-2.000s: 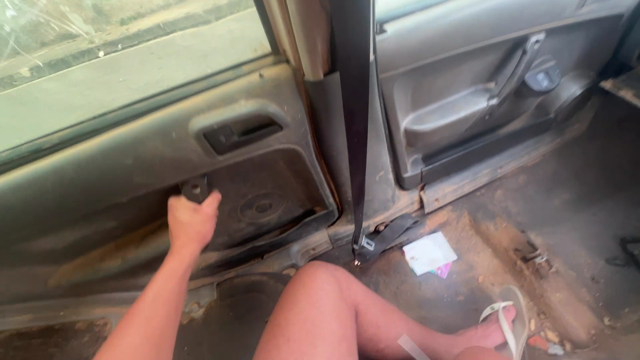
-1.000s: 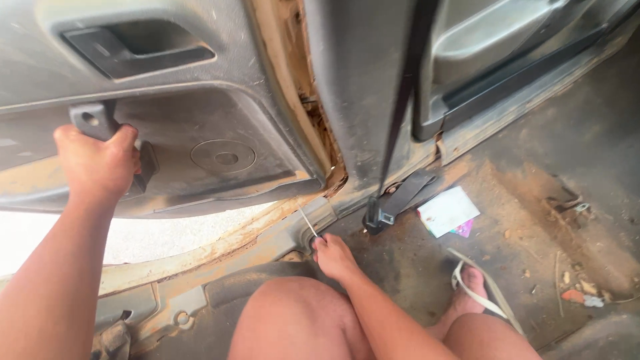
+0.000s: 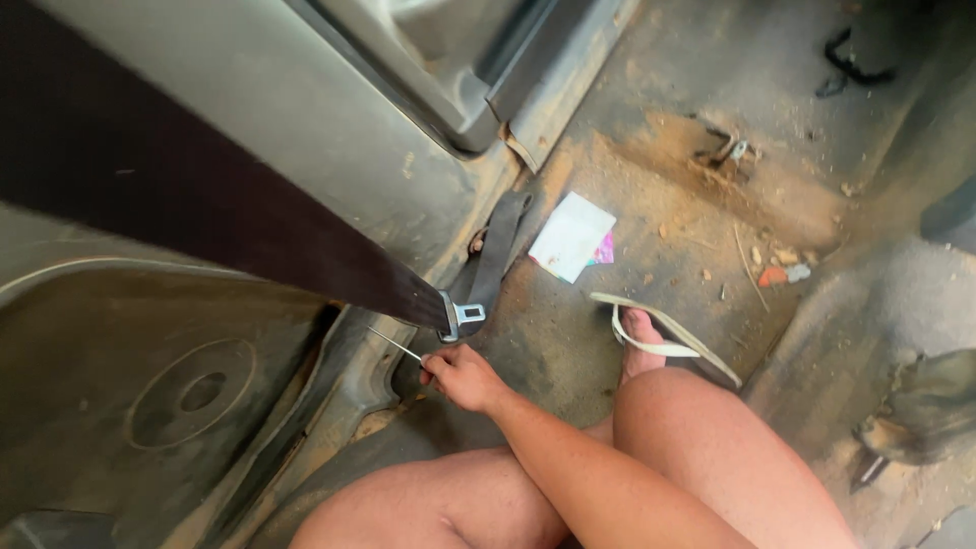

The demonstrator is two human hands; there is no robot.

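My right hand [image 3: 461, 377] is closed around the handle end of a thin metal tool, maybe a screwdriver; its shaft [image 3: 395, 345] points up and left toward the dirty door sill [image 3: 364, 366]. Just above the hand hangs the metal seat belt tongue [image 3: 463, 314] on the wide dark belt webbing [image 3: 305, 244], which crosses the view from the upper left. The car door panel [image 3: 252, 335], with a round speaker grille [image 3: 191, 393], fills the lower left. My left hand is out of the frame.
A folded white paper [image 3: 572, 236] lies over a pink one on the dusty floor. My foot wears a white flip-flop [image 3: 671, 335]. Beyond it are a rusty metal bracket [image 3: 724, 152], an orange scrap [image 3: 772, 276] and dirt. A second door panel [image 3: 435, 69] stands at the top.
The view has swung right and down. My left hand, on the door's pull handle a second ago, has left the view. The door now stands nearer the sill, the bright gap beneath it gone from view.
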